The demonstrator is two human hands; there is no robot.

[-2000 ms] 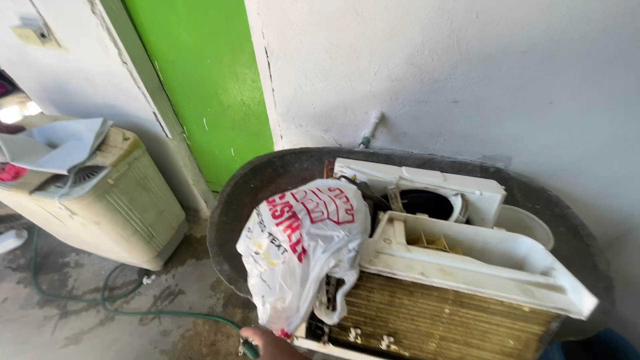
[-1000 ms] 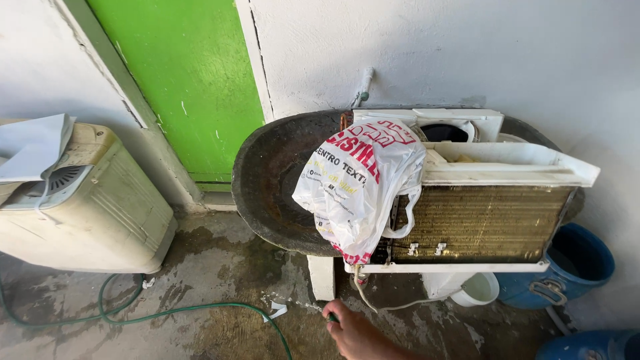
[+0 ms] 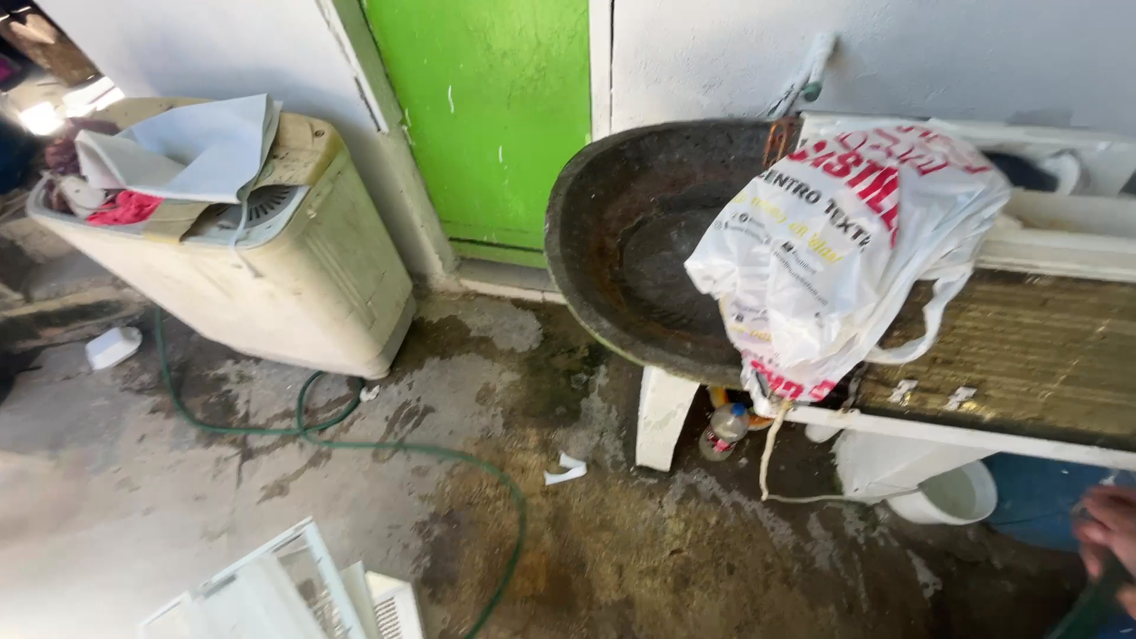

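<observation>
At the right edge, blurred, my right hand [image 3: 1109, 537] is closed around the green garden hose [image 3: 1100, 599]. Above and left of it, an air conditioner with a finned coil [image 3: 1021, 355] and white housing rests across a dark stone basin [image 3: 621, 302]. A white plastic bag [image 3: 816, 257] with red print covers the unit's left end, and a pale cord [image 3: 770, 453] hangs below it. My left hand is out of view.
A twin-tub washing machine [image 3: 293, 284] stands left of a green door [image 3: 488, 115]. Hose [image 3: 444, 453] loops over the wet floor. White plastic panels [image 3: 293, 595] lie at the bottom. Below the unit are a plastic bottle [image 3: 723, 430], a white bucket [image 3: 958, 497] and a blue container [image 3: 1029, 497].
The view has swung left and down, bringing the floor panels into sight. My right hand, holding the hose, has moved right, to the frame's right edge.
</observation>
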